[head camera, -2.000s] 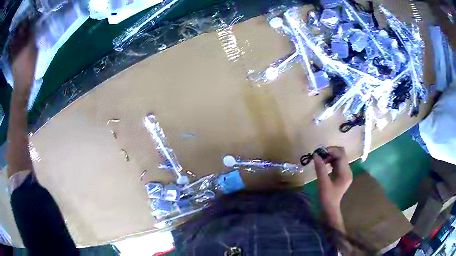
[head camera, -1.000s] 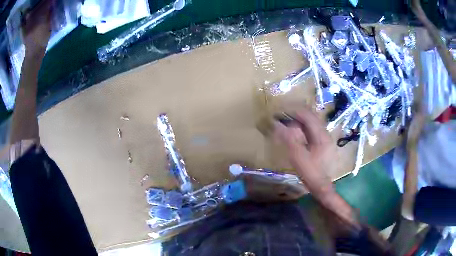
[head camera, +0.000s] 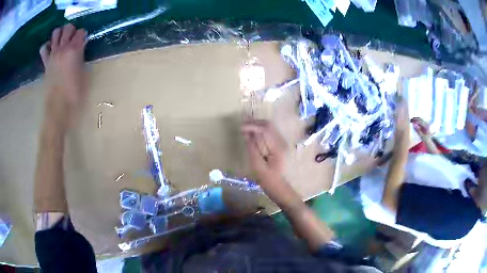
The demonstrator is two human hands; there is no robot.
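My left hand (head camera: 65, 48) is at the upper left over the bench edge, slightly blurred, fingers a little apart, with nothing visible in it. My right hand (head camera: 267, 149) is blurred over the middle of the bench, its fingers curled around a thin dark loop that looks like a black cable (head camera: 264, 151). A bagged stick (head camera: 153, 149) lies upright in view at the left centre. Another bagged stick with a round white end (head camera: 216, 175) lies near me. Small bagged accessories (head camera: 140, 205) lie beside a light-blue card (head camera: 211, 200). A small white piece (head camera: 182, 140) lies between.
A large mixed pile (head camera: 347, 96) of wrapped sticks, packets and black cables is at the right. Small metal pins (head camera: 100, 120) lie at the left. A dark green belt (head camera: 213, 13) runs along the far side, carrying white items. Another person's arm (head camera: 398, 160) reaches in at the right.
My left hand has come back from the white items to the bench edge. My right hand has moved left from the near right edge to mid-bench. The view has shifted right.
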